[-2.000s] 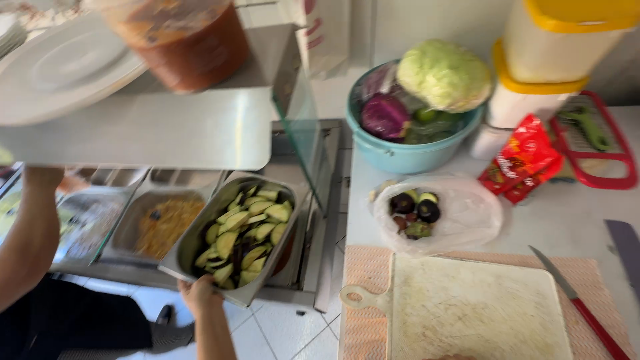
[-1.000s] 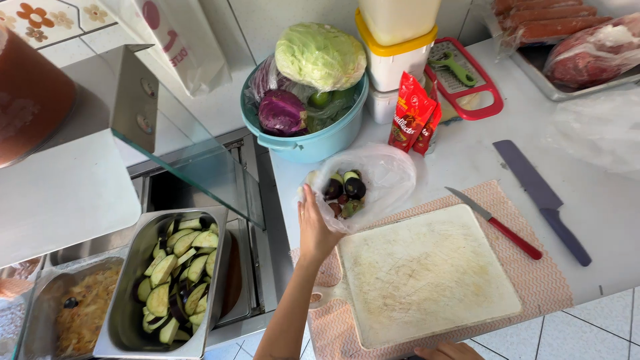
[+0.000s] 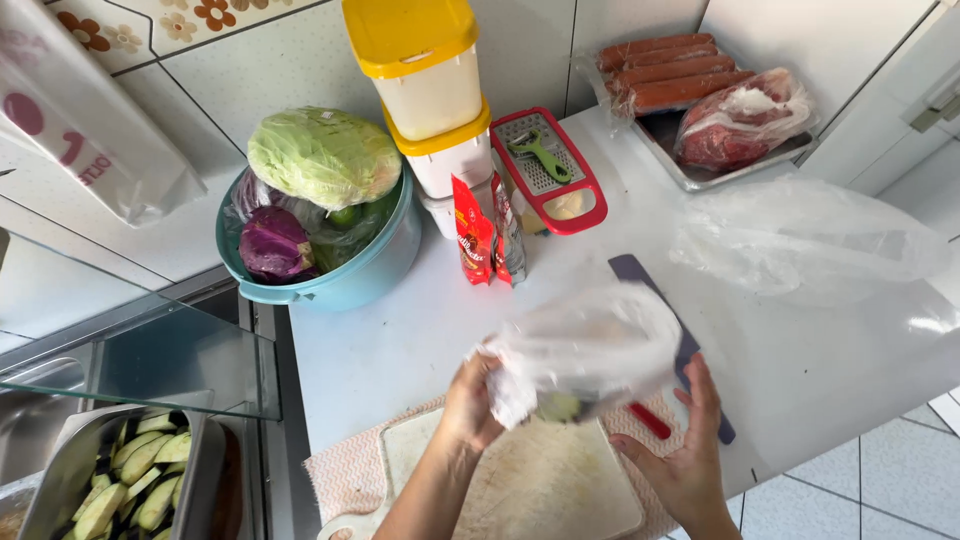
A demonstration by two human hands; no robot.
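Observation:
My left hand grips the edge of a translucent plastic bag, raised above a white cutting board. Blurred vegetable scraps, one of them pale green, show low in the bag. My right hand is at the bag's right side with fingers spread and nothing held. Under the bag, a red knife handle shows on a checked cloth. A purple knife lies behind the bag, partly covered by it.
A blue tub holds cabbages. Beside it stand yellow-lidded containers, red packets and a red-framed grater. A metal tray holds wrapped meat; a loose plastic bag lies near it. Cut eggplant fills a steel pan at lower left.
The scrap bag, lying on the counter one second ago, is now lifted over the cutting board in my left hand. My right hand has come up beside it. The view has shifted right.

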